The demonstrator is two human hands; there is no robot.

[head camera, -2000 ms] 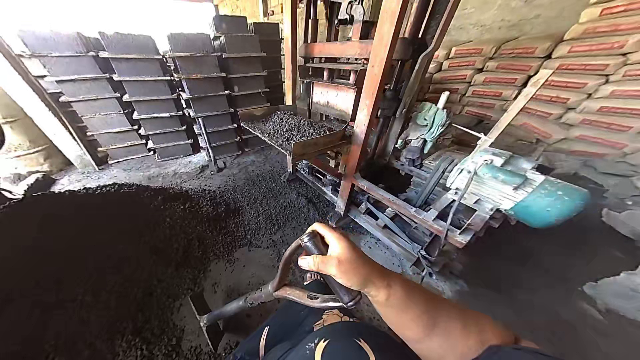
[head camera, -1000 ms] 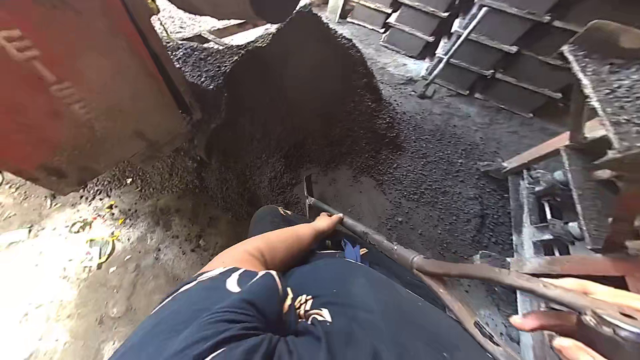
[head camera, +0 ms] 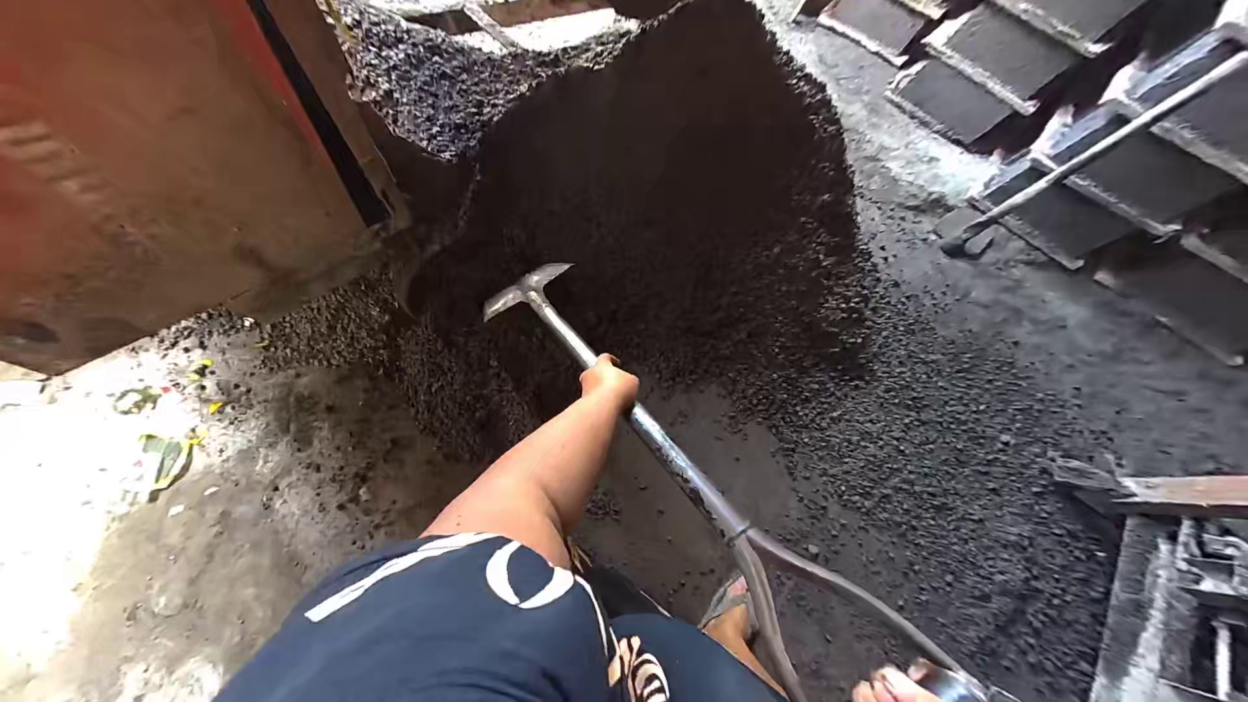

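A shovel with a metal shaft (head camera: 682, 468) runs from the lower right up to the dark heap. My left hand (head camera: 610, 382) is closed around its shaft a little below the blade. At the bottom edge my right hand (head camera: 902, 684) grips the handle end, which is partly cut off by the frame. The top of the shovel blade (head camera: 527, 291) shows at the near side of a heap of dark, damp granular mix (head camera: 673, 185); its lower part is hidden in or behind the mix.
A large rusty red metal panel (head camera: 175, 175) stands at upper left. Stacked grey blocks on boards (head camera: 1121, 175) are at upper right, with a long-handled tool (head camera: 1102, 146) leaning there. A machine's metal frame (head camera: 1160, 585) is at lower right. Loose gravel (head camera: 926, 458) covers the floor between.
The view has swung left from the machine to the heap. My left hand, out of view at first, has come onto the shaft. Since a second ago, the shovel blade has moved up to the heap.
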